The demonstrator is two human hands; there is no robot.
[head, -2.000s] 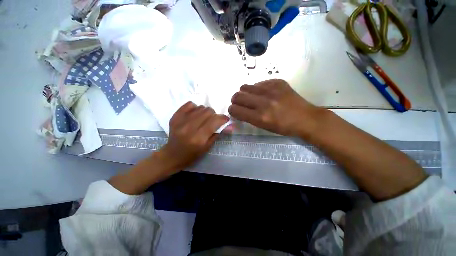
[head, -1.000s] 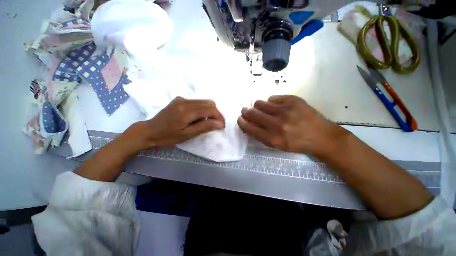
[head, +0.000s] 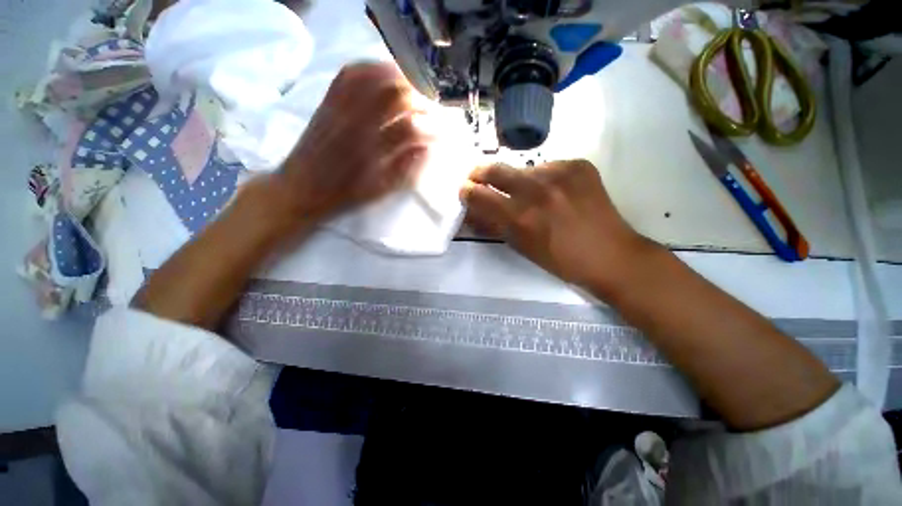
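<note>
A white fabric piece lies below the needle area of the sewing machine, overexposed by the lamp. My right hand pinches its right edge with the fingertips, just below the presser foot. My left hand is blurred and lies over the fabric's upper left part, its fingers bent near the machine head. Whether its fingers grip the cloth cannot be told.
Patchwork-print pieces and bunched white cloth lie at left. Olive scissors and thread snips lie at right. A ruler strip runs along the front edge. A white strip hangs at far right.
My left hand has moved up toward the machine head. The fabric's lower edge has moved up, off the ruler. My right hand stays at the fabric's right edge, a little higher in view.
</note>
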